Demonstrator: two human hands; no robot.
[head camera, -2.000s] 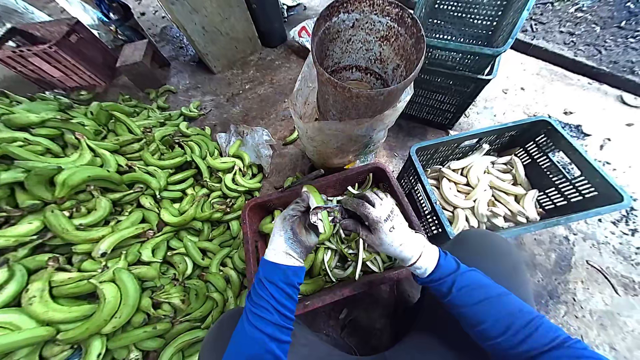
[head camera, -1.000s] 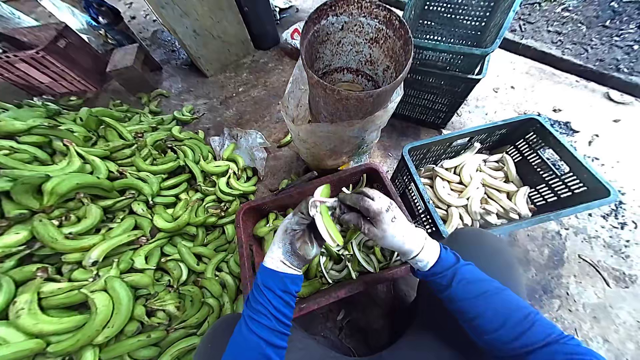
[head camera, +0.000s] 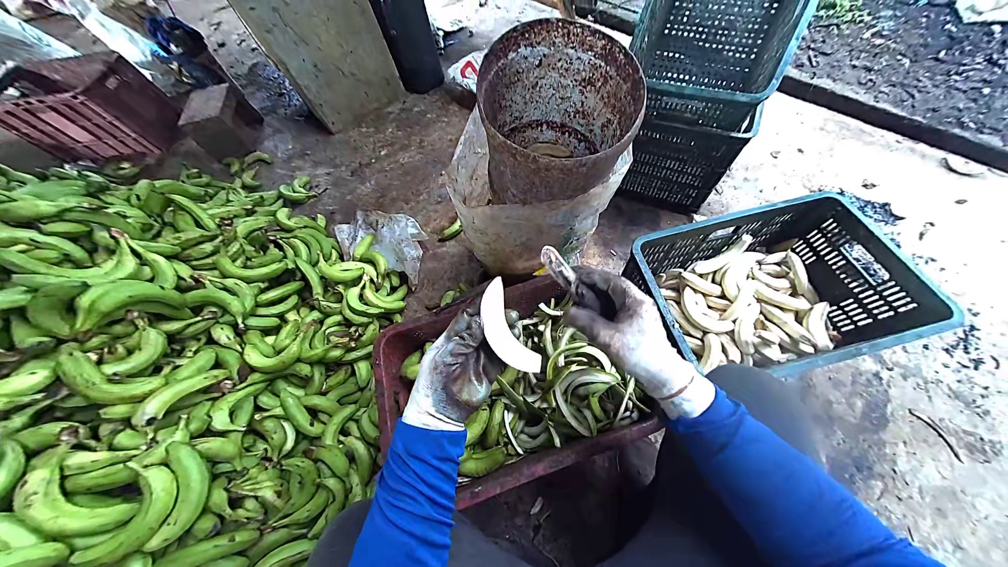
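Note:
My gloved left hand (head camera: 465, 362) holds a peeled pale plantain (head camera: 504, 329) upright and slightly tilted, over the red plastic crate (head camera: 520, 472). To its right, my gloved right hand (head camera: 610, 315) is closed around a small tool (head camera: 557, 268) with a light rounded end; its exact kind is unclear. Beneath both hands the crate holds strips of peel (head camera: 583, 390) and several green plantains (head camera: 484, 461). On my right, a dark plastic crate with a blue-green rim (head camera: 870, 358) contains a pile of peeled plantains (head camera: 740, 291).
A large heap of green plantains (head camera: 118, 378) covers the floor on the left. In front stands a rusty metal cylinder (head camera: 528, 169) in a plastic sack. Stacked dark crates (head camera: 693, 134) are behind it, and a red crate (head camera: 87, 110) lies at the back left.
The plantain in my left hand showed green skin earlier and is now bare and pale. My right hand has moved away from it, and the tool's end now shows.

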